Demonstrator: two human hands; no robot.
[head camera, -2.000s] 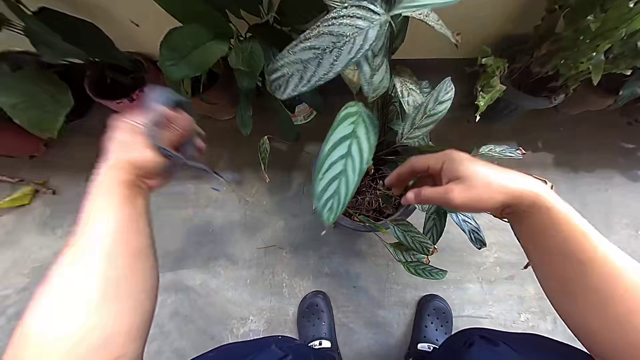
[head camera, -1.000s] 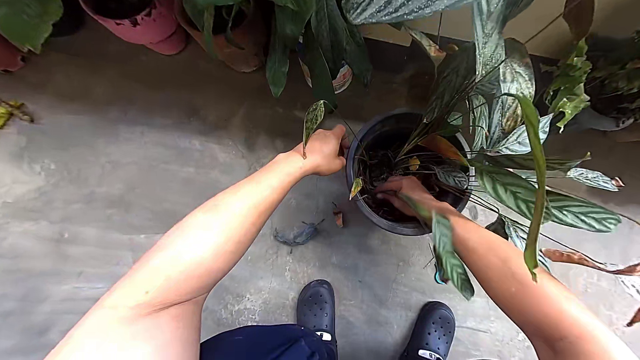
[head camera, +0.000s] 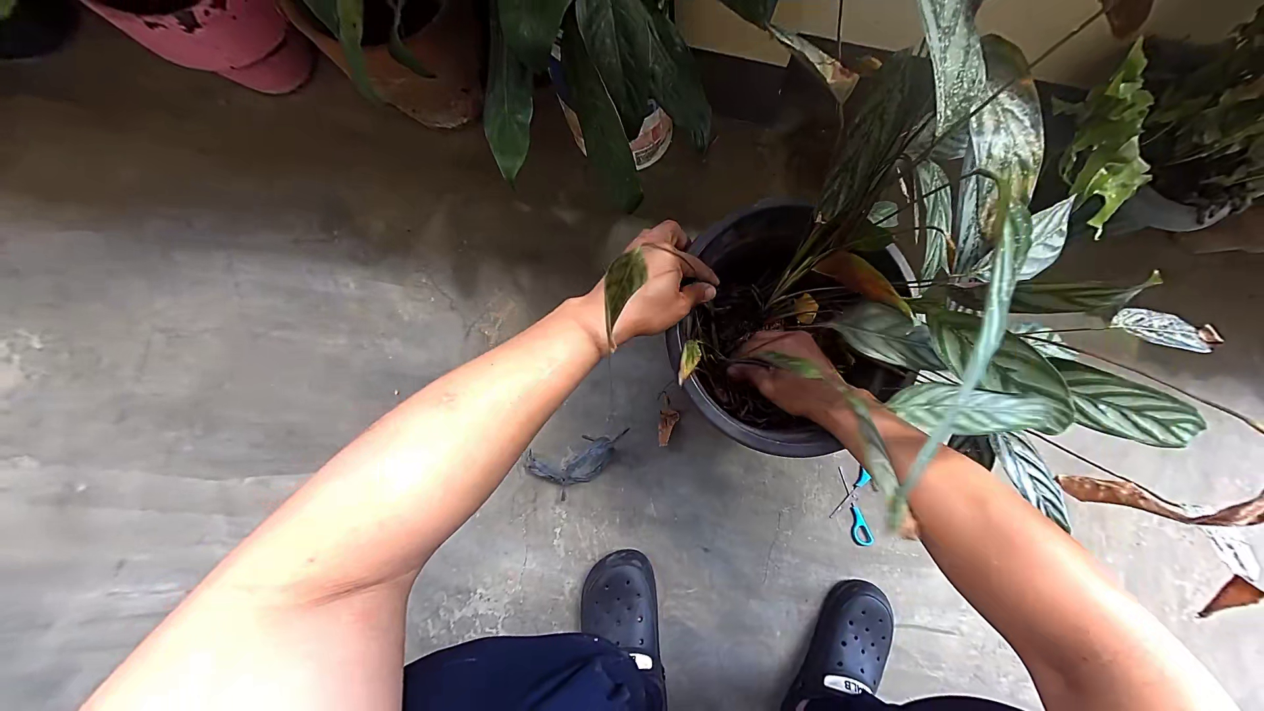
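A round black plastic pot (head camera: 726, 420) stands on the concrete floor, holding a plant with long striped leaves (head camera: 1126, 403) that lean out to the right. My left hand (head camera: 662, 281) grips the left side of the pot's rim; a small leaf (head camera: 624, 286) hangs over its wrist. Inside the pot, my right hand (head camera: 790, 373) reaches down to the soil among thin stems; its fingertips are partly hidden, so whether they hold anything is unclear. Scissors with turquoise handles (head camera: 861, 526) lie on the floor below the pot, beside my right forearm.
A crumpled grey-blue thing (head camera: 578, 462) and a dry brown leaf (head camera: 668, 425) lie left of the pot. Pink (head camera: 232, 39) and terracotta (head camera: 420, 79) pots line the top left. Leafy plants (head camera: 1106, 148) stand at the upper right. My dark clogs (head camera: 620, 602) are below.
My left hand, which held something grey-blue at the far left two seconds ago, is now at the pot rim. A crumpled grey-blue thing lies on the floor. My right hand is inside the pot. The view has shifted.
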